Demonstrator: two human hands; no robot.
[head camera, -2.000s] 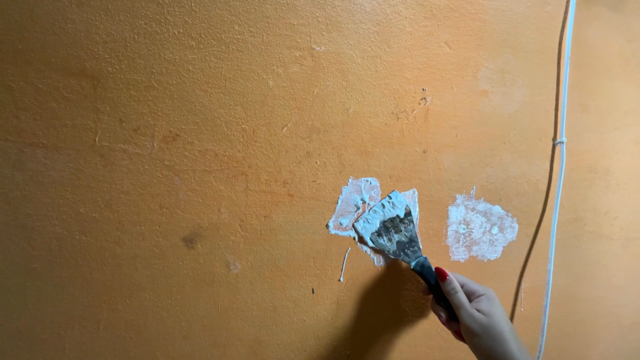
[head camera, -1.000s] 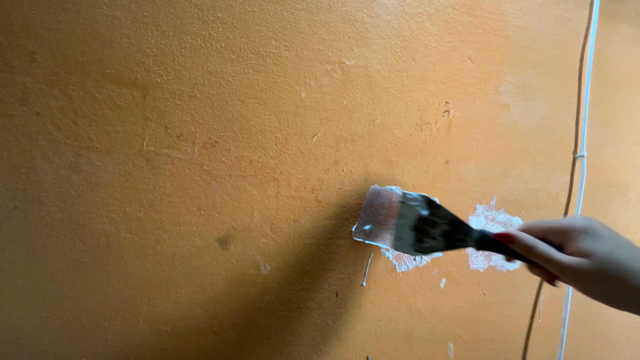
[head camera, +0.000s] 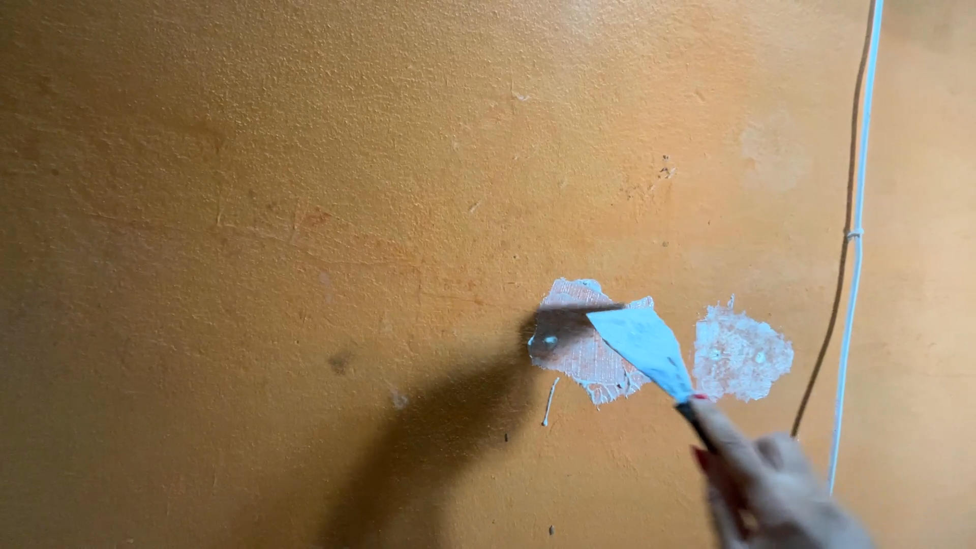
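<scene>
My right hand (head camera: 770, 473), at the lower right, grips the dark handle of a putty knife (head camera: 644, 343). Its blade points up and left and shows a pale, whitish face, in front of the right part of a white filler patch (head camera: 572, 362). Whether the blade touches the wall I cannot tell. The patch is thin and streaked, with thicker filler along its lower edge and a small round spot at its left. A second filler patch (head camera: 743, 354) with two small round spots lies to the right of the blade. My left hand is out of view.
An orange textured wall (head camera: 305, 191) fills the view. A white cable (head camera: 858, 252) runs down it at the right, held by a clip. A thin streak of filler (head camera: 550, 402) marks the wall below the left patch. Shadows fall at the lower left.
The blade was flat over the left patch, its dark stained face showing; now the knife is turned and shows a pale face. The patch's left part looks smoother than two seconds ago.
</scene>
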